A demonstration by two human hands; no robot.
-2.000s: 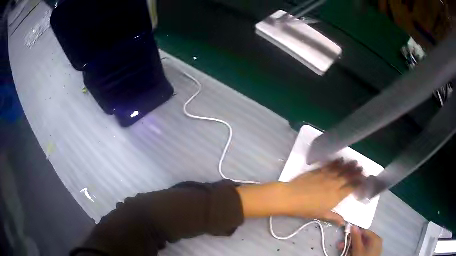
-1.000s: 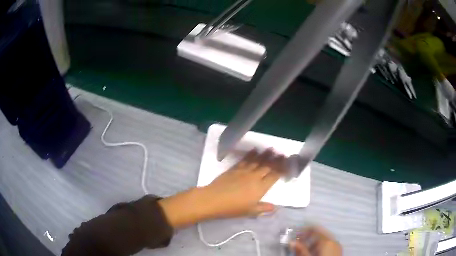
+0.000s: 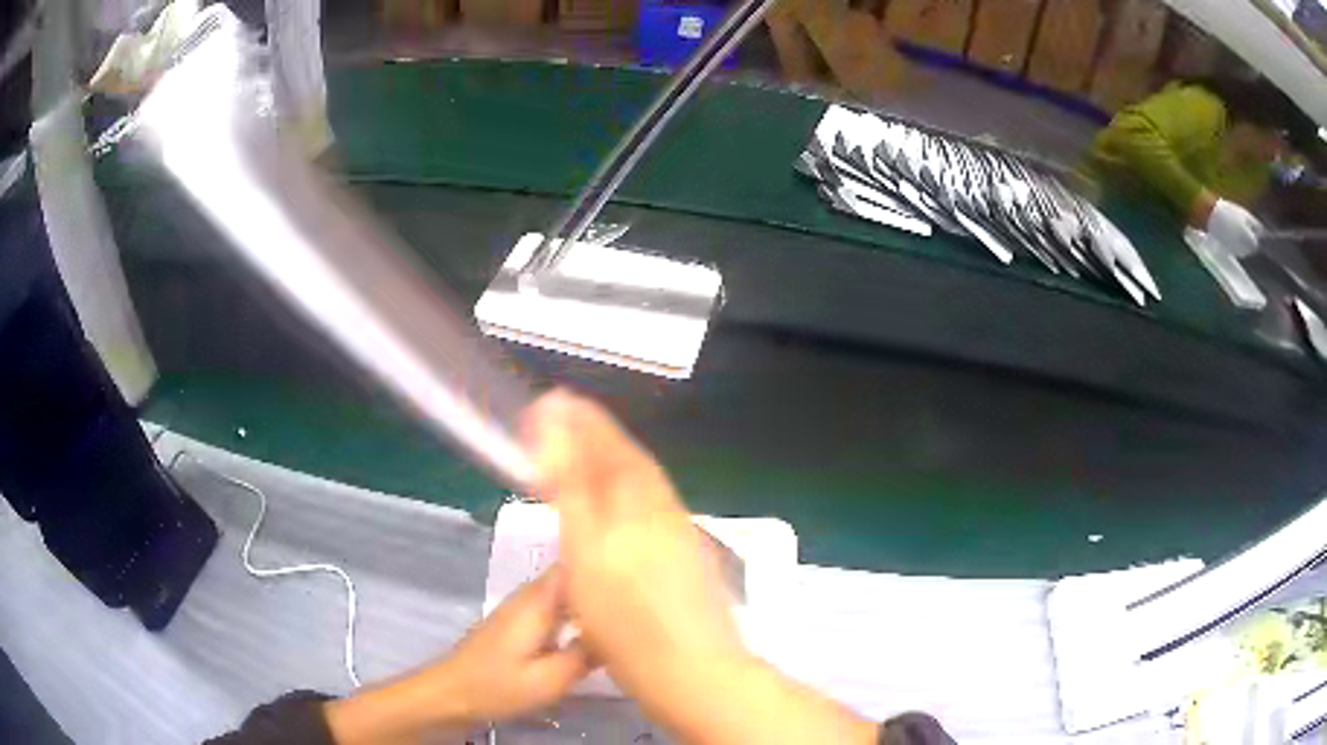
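Note:
A desk lamp's white base [image 3: 764,553] lies on the bench's far edge, largely covered by my hands. Its silver-grey arm [image 3: 349,299] slants up to the far left and is blurred. My right hand [image 3: 633,560] is bare, reaches across the base and is closed around the arm's lower end. A dark grey part shows on the base just right of it. My left hand [image 3: 509,662] is bare, low at the base's near left side, fingertips bent under my right hand. A small whitish spot shows at them; what they hold is hidden.
A second lamp base [image 3: 611,313] stands on the dark green belt [image 3: 902,422]. Piled silver-white parts [image 3: 975,197] and a gloved worker in green [image 3: 1172,153] are beyond. A dark device [image 3: 109,480] and white cord [image 3: 313,568] are left; another lamp base [image 3: 1099,640] is right.
The view has tilted up. The lamp arm has swung from upper right to upper left. My right hand has come from the near bench onto the arm; my left hand has drawn back from the base top.

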